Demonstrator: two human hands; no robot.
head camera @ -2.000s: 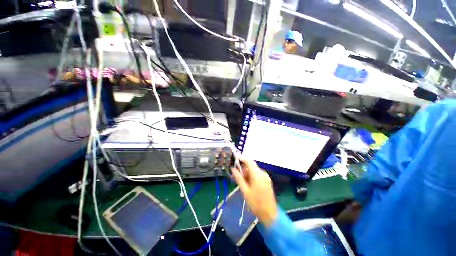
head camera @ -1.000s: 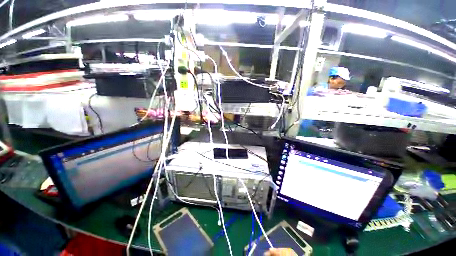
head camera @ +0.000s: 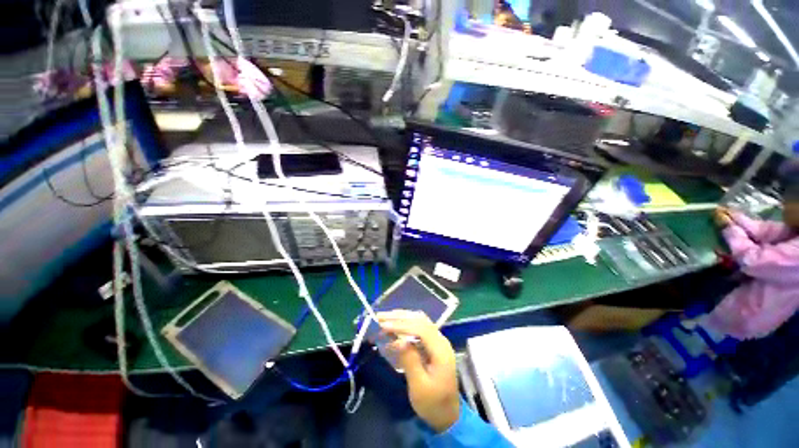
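Note:
My right hand (head camera: 425, 372) is at the lower middle, in a blue sleeve, its fingertips pinched on a thin white cable (head camera: 345, 254) in front of the right coupling plate. My left hand is not in view. The right grey-blue plate (head camera: 412, 302) lies on the green bench, partly hidden by my hand. The left plate (head camera: 229, 337) lies at the bench's front edge. A blue cable (head camera: 307, 386) loops below the edge between the plates. The tester (head camera: 263, 241) stands behind, with a black slab (head camera: 299, 164) on top.
White cables (head camera: 119, 175) hang at left. Monitors stand left (head camera: 61, 210) and right (head camera: 491, 199). A white foam tray (head camera: 491, 350) holding glossy tablets (head camera: 545, 389) is at lower right. A red tray (head camera: 74, 411) is at lower left. A person in pink (head camera: 758, 276) is at far right.
The view has turned down and right since one second ago. My right hand shows more fully, over the right plate. The person in blue, close at right two seconds ago, is gone; the foam tray shows more.

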